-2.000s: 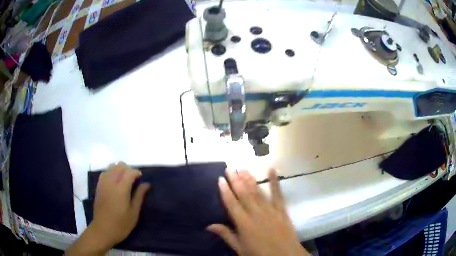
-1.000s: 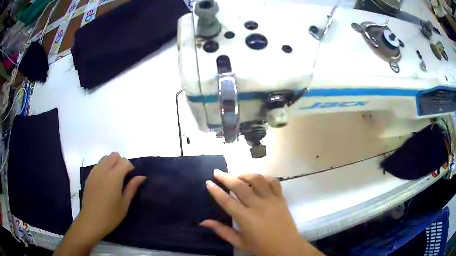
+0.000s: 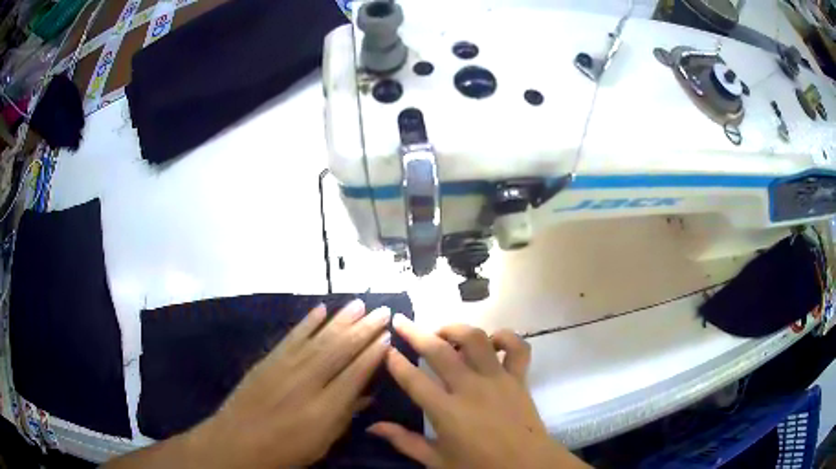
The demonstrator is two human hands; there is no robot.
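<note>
A dark cut panel [image 3: 197, 343] lies flat on the white table in front of the sewing machine [image 3: 550, 119]. My left hand [image 3: 307, 380] lies flat on the panel with fingers stretched toward its upper right part, fingertips beside my right hand. My right hand [image 3: 463, 389] rests at the panel's right edge, fingers bent and a little apart, fingertips on the cloth. Whether the right fingers pinch the edge cannot be told. The panel's lower edge is partly hidden by my hands and arms. The presser foot area under the head is washed out by the lamp.
Another dark panel [image 3: 66, 321] lies at the left table edge. A folded dark stack [image 3: 229, 73] lies at the back left, with a small dark piece [image 3: 60, 112] beside it. A pointed dark piece [image 3: 765, 289] lies at the right. A blue basket [image 3: 796, 430] stands below right.
My left hand has moved right across the panel from its left end and flattened, next to my right hand. My right hand has stayed near the right edge.
</note>
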